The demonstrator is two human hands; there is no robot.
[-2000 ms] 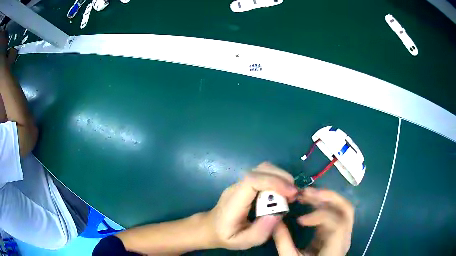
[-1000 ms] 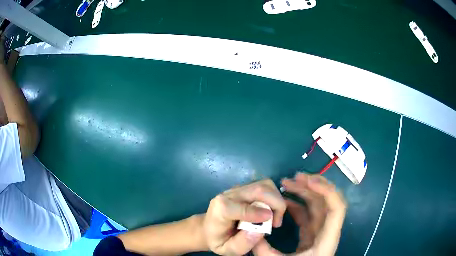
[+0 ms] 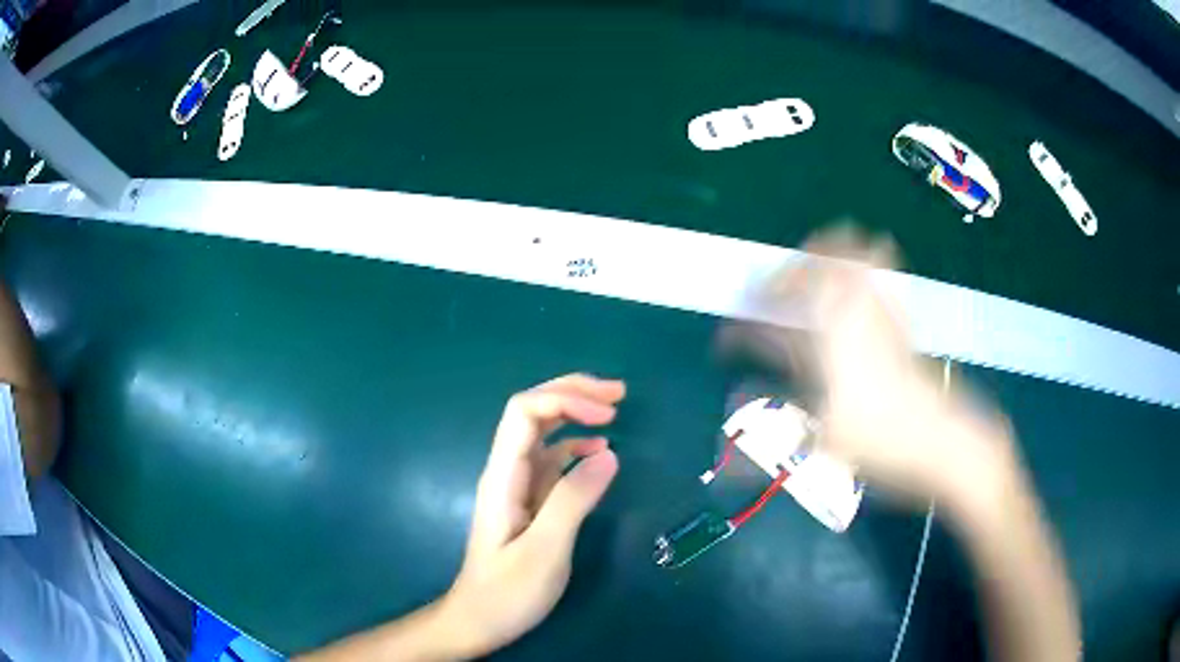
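A white housing shell (image 3: 818,489) lies on the dark green work surface, partly behind my right hand. A short red lead with a white plug hangs from its left side. Thicker red wires run from it to a small green circuit board (image 3: 700,538) lying flat on the surface. My left hand (image 3: 537,504) is empty, fingers curled and apart, left of the shell. My right hand (image 3: 861,349) is strongly blurred, above the white rail and the shell's upper right; its fingers look apart and nothing shows in it. Another white shell with blue and red inside (image 3: 951,168) sits on the belt.
The white rail (image 3: 427,246) crosses between the work surface and the belt. White cover plates (image 3: 752,124) and a narrow white piece (image 3: 1062,189) lie on the belt, with several parts at upper left. Another person's arm (image 3: 26,388) is at the left edge.
The white piece has left my left hand, which is now open. My right hand has moved up over the rail. A shell now shows on the belt. The view has shifted, showing more belt.
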